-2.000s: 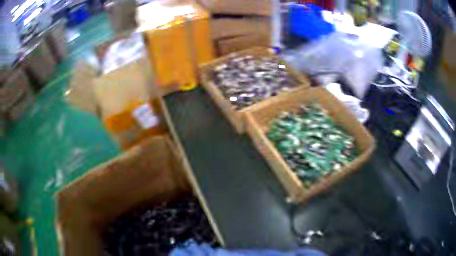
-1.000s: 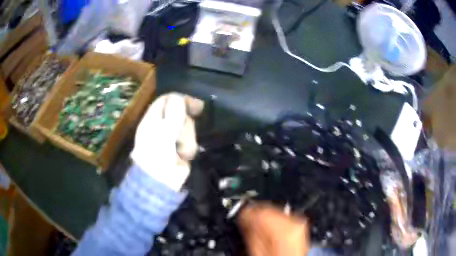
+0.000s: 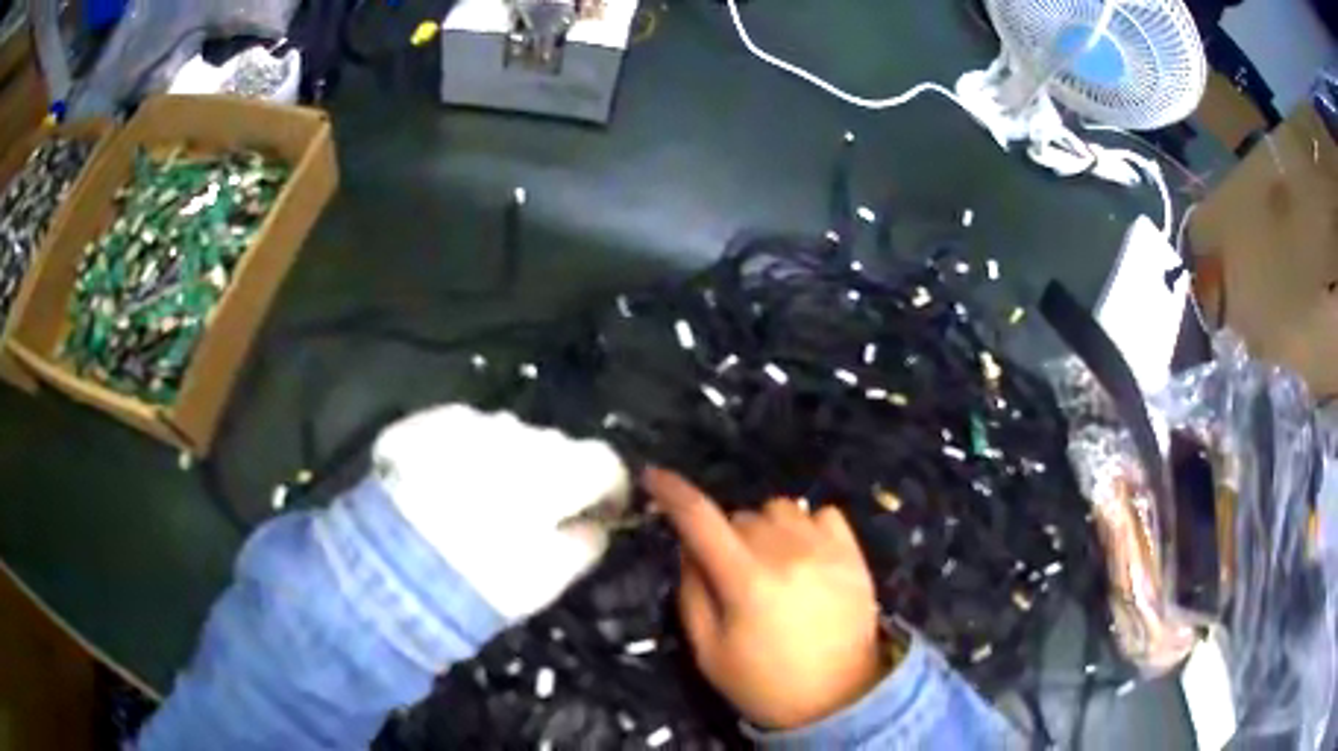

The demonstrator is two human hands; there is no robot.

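Note:
A large tangled heap of black cables (image 3: 939, 484) with small white-silver and yellowish metal ends lies in front of me. My left hand (image 3: 506, 506), in a whitish glove, is at the heap's left side with its fingers closed. A small thin yellowish piece, seemingly a cable end (image 3: 634, 519), shows at its fingertips. My bare right hand (image 3: 778, 602) is just right of it over the heap, index finger pointing at the glove's fingertips, other fingers curled. Whether the right fingers hold anything is hidden.
An open cardboard box of green circuit boards (image 3: 169, 279) stands left, beside a box of grey metal parts (image 3: 41, 206). A metal fixture (image 3: 536, 66) is at the back. A white fan (image 3: 1101, 59), white power strip (image 3: 1145, 308), black strap (image 3: 1108, 360) and bagged wires (image 3: 1130, 543) are right.
The view has swung right from the boxes to the heap. My gloved hand has moved from beside the box down to the heap, and my two hands have come together.

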